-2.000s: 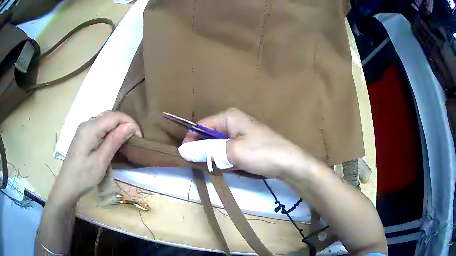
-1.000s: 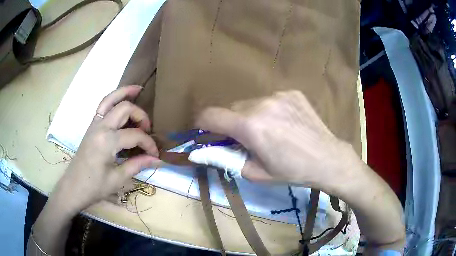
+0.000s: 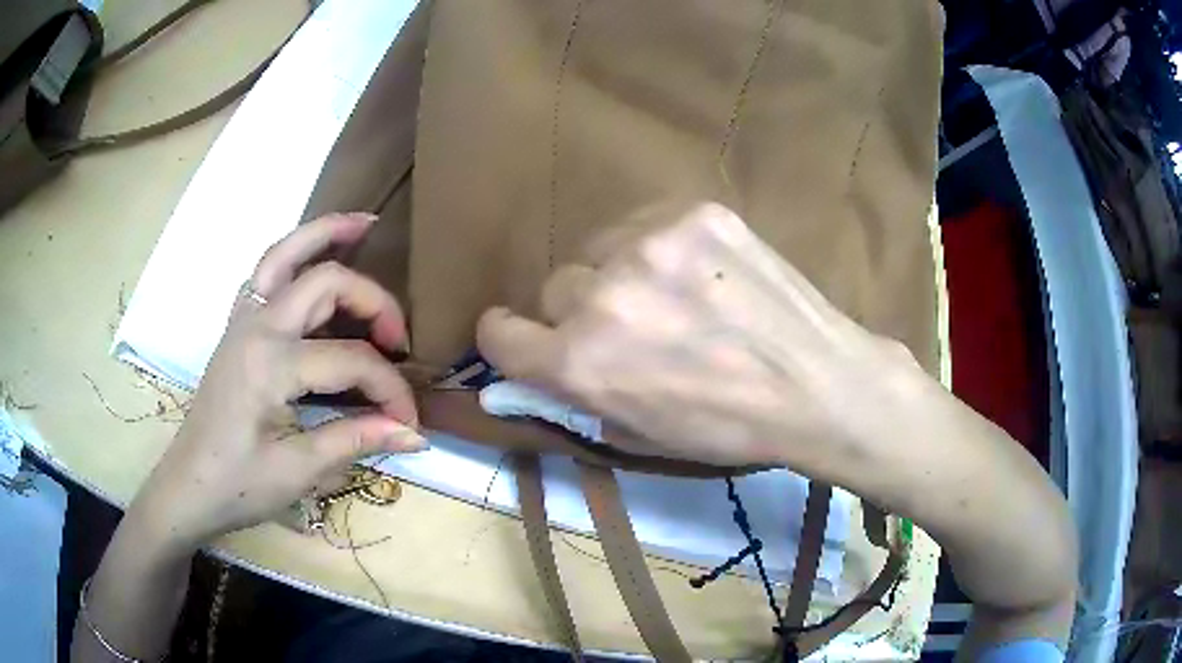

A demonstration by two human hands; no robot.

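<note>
A brown cloth bag with stitched vertical lines lies in front of me, its mouth edge towards me. My left hand pinches the bag's edge between thumb and fingers. My right hand, with a white wrapping on one finger, holds thread snips, mostly hidden under the hand. The snips' blades show at the bag's edge, close to my left fingertips. Narrow brown straps hang from the edge over the table's front. A knotted black cord hangs below my right hand.
A white sheet lies under the bag. A gold metal hook and loose threads lie on the pale table near my left wrist. Another brown bag with a looped strap is at the upper left. A red item is beyond the table's right side.
The bag has shifted slightly right and its left-hand grip is nearer the middle. My right hand has turned palm down, bringing the snips to the edge beside my left fingers.
</note>
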